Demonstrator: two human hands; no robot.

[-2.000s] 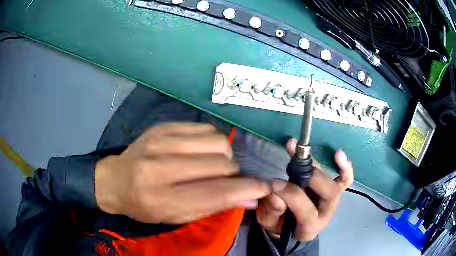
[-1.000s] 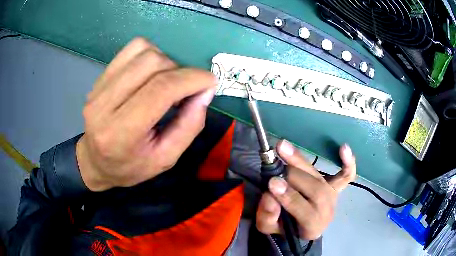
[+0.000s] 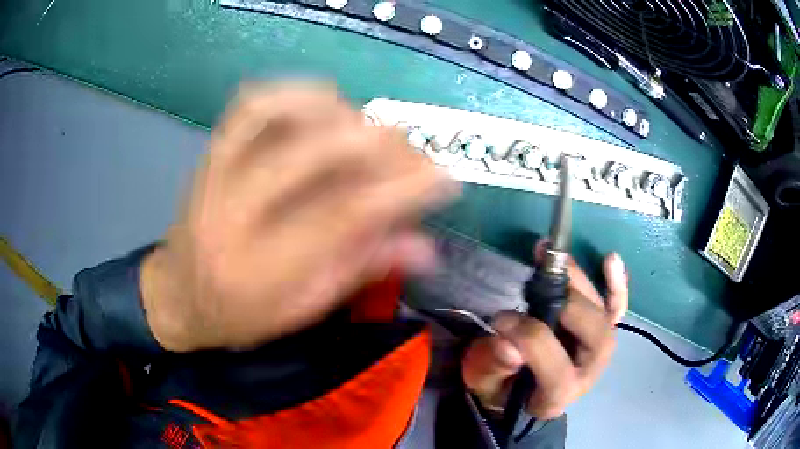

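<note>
The pale strip workpiece (image 3: 465, 171) lies on the green mat, with a row of small grey-green joints and thin leads. My right hand (image 3: 548, 351) grips the soldering iron (image 3: 546, 294) by its black grip. The iron's silver barrel points up, and its tip is over the strip right of its middle; contact cannot be told. A thin silver wire (image 3: 465, 316) sticks out at my right fingertips. My left hand (image 3: 289, 210) is strongly blurred, raised in front of the strip's left end and hiding part of it; whether it holds anything cannot be told.
A dark strip with silver-white discs (image 3: 497, 53) lies behind the workpiece. A fan with wire grille (image 3: 658, 35), a slim black pen-like tool (image 3: 653, 86) and a green cup (image 3: 772, 110) are back right. A yellow sponge tray (image 3: 735, 230) and blue rack (image 3: 724, 395) are right.
Over the last second the iron and my right hand moved right, the tip going from the strip's left part to right of its middle. My left hand shifted slightly right and is now more blurred.
</note>
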